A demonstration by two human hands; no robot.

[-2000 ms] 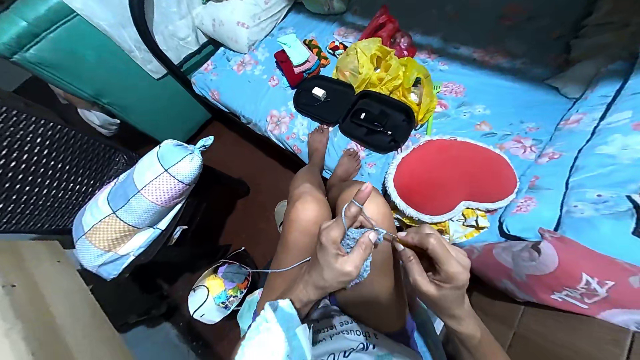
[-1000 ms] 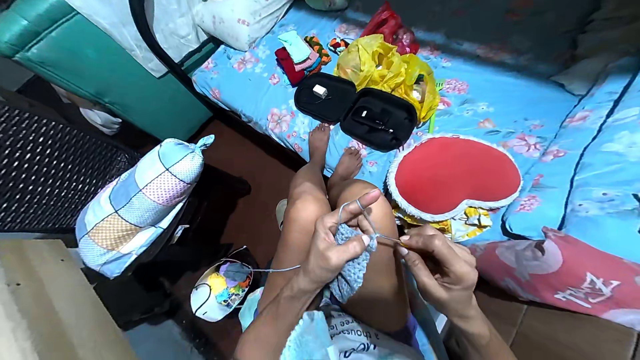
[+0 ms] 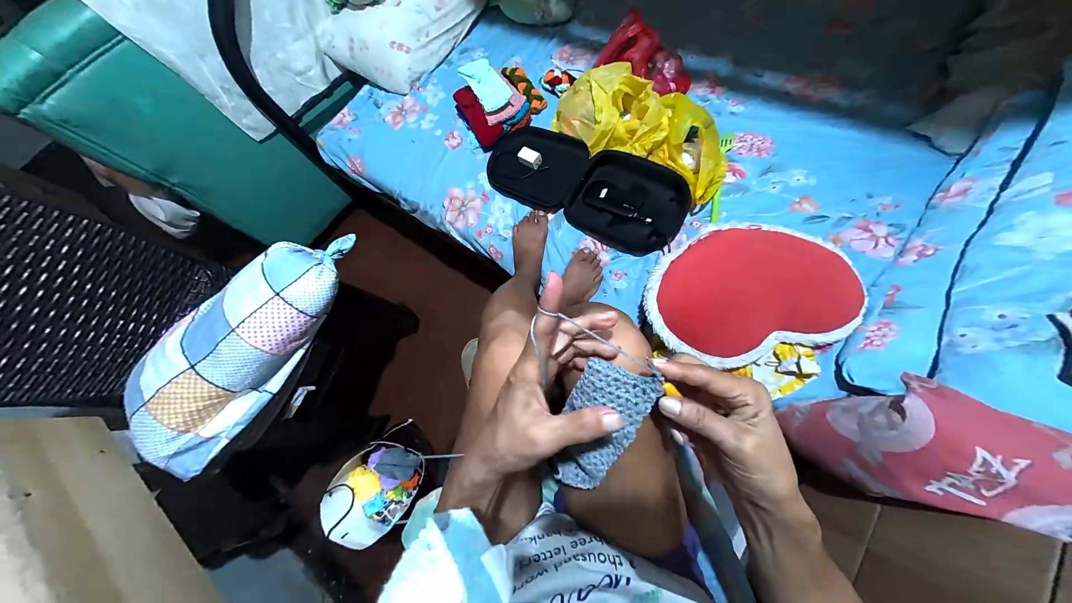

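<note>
A grey-blue crocheted piece [image 3: 607,419] hangs between my hands above my thighs. My left hand [image 3: 536,402] has its thumb on the front of the piece, with yarn looped round the raised index finger and its other fingers spread behind. Strands of grey yarn [image 3: 586,328] run from that finger to the piece's top right corner. There my right hand [image 3: 720,406] pinches the edge between thumb and fingers; a hook is mostly hidden in its grasp. On the floor at lower left stands a white container [image 3: 356,533] of colourful yarn balls [image 3: 385,481].
Beyond my knees, a floral bed [image 3: 402,172] holds an open black case [image 3: 628,201], yellow plastic bags [image 3: 620,109], folded knitted pieces [image 3: 494,100] and a red heart-shaped cushion [image 3: 754,289]. A patchwork bolster [image 3: 243,352] lies left; a pink pillow [image 3: 930,448] lies right.
My left hand has opened from its tighter hold, its thumb now across the piece, which shows more fully. My right hand has stayed at the working edge.
</note>
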